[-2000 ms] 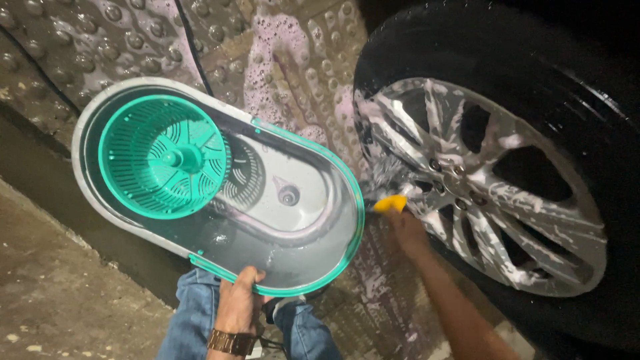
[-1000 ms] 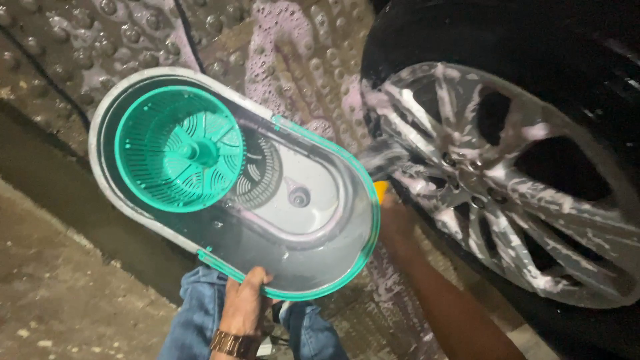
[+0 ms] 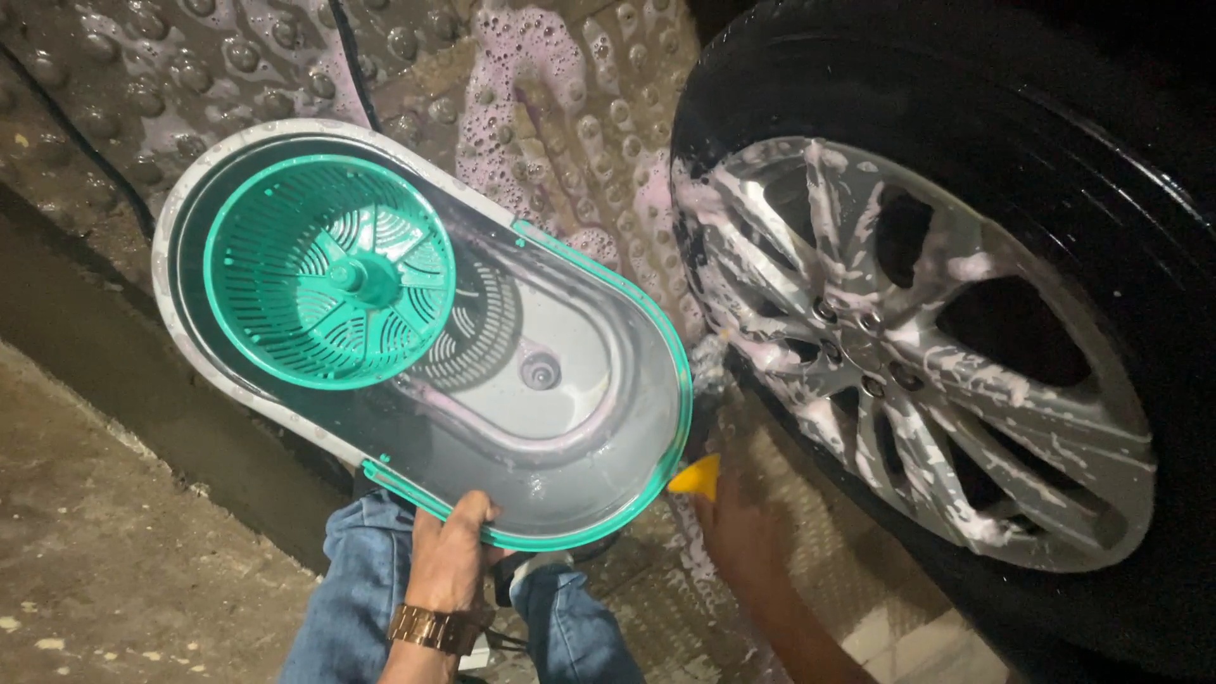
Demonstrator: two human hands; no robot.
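My left hand [image 3: 451,551], with a metal-band watch on the wrist, grips the green-edged lower rim of a grey plastic mop bucket [image 3: 646,418]. A green spinner basket [image 3: 328,275] sits in the bucket's left end; a drain plug [image 3: 540,370] shows in its floor. My right hand [image 3: 746,527] is closed on the yellow handle [image 3: 696,478] of a brush, right of the bucket. The brush's blurred, wet bristles [image 3: 711,366] are close to the tyre edge. Foam streaks the spokes of the silver alloy wheel [image 3: 864,351] in its black tyre [image 3: 1007,114].
Pinkish suds [image 3: 518,90] lie on the studded, wet paving [image 3: 242,57] behind the bucket. A black hose or cable [image 3: 81,142] runs across the paving at the left. A concrete ledge [image 3: 142,456] borders it. My jeans-clad legs [image 3: 351,608] are below the bucket.
My right hand with the yellow-handled brush has moved down, away from the wheel's spokes. My left hand stays on the bucket's rim.
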